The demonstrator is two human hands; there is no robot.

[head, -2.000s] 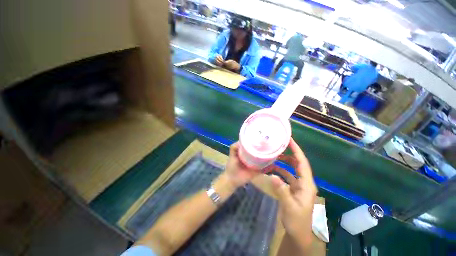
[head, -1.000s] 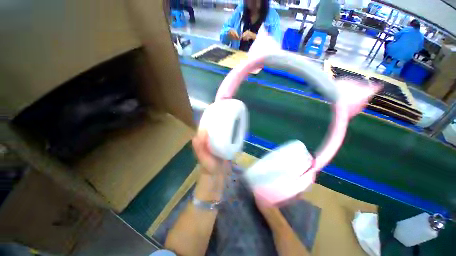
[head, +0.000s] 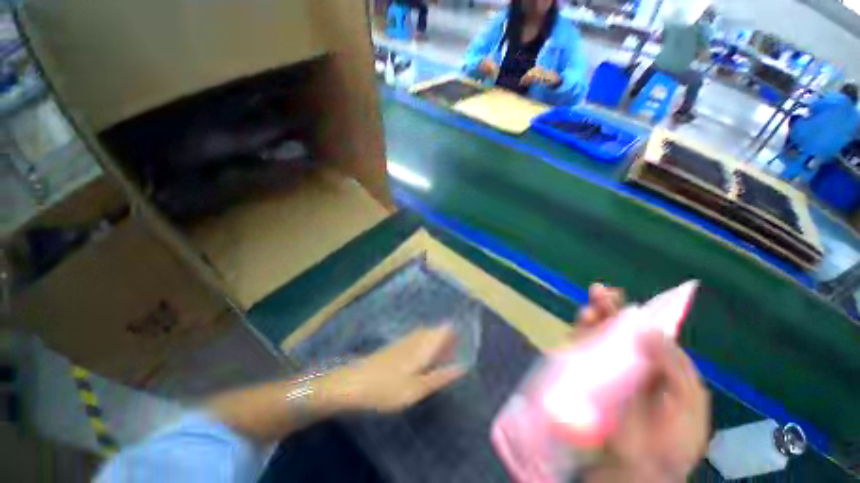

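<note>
My right hand [head: 665,410] holds the pink and white headphones [head: 589,382] at the lower right. They are blurred and tilted, with a pointed pink cat ear at their upper right. Fingertips show on their far side. My left hand [head: 405,370], with a metal band at the wrist, is over the dark grey bag [head: 377,307], apart from the headphones. It is blurred, holds nothing visible, and its fingers are partly apart. Whether it touches the bag is unclear. The bag lies on a tan cardboard pad [head: 514,297].
A large open carton [head: 302,231] with dark contents stands at left. The green conveyor [head: 490,203] with blue edges runs behind the pad. A white bottle [head: 750,448] is at lower right. Stacked trays [head: 726,198], a blue bin [head: 585,132] and a seated person [head: 528,47] are beyond.
The headphones have moved down and right, turned from an open upright view to a tilted one. My left hand has let go of them and moved down over the bag. The view has shifted left.
</note>
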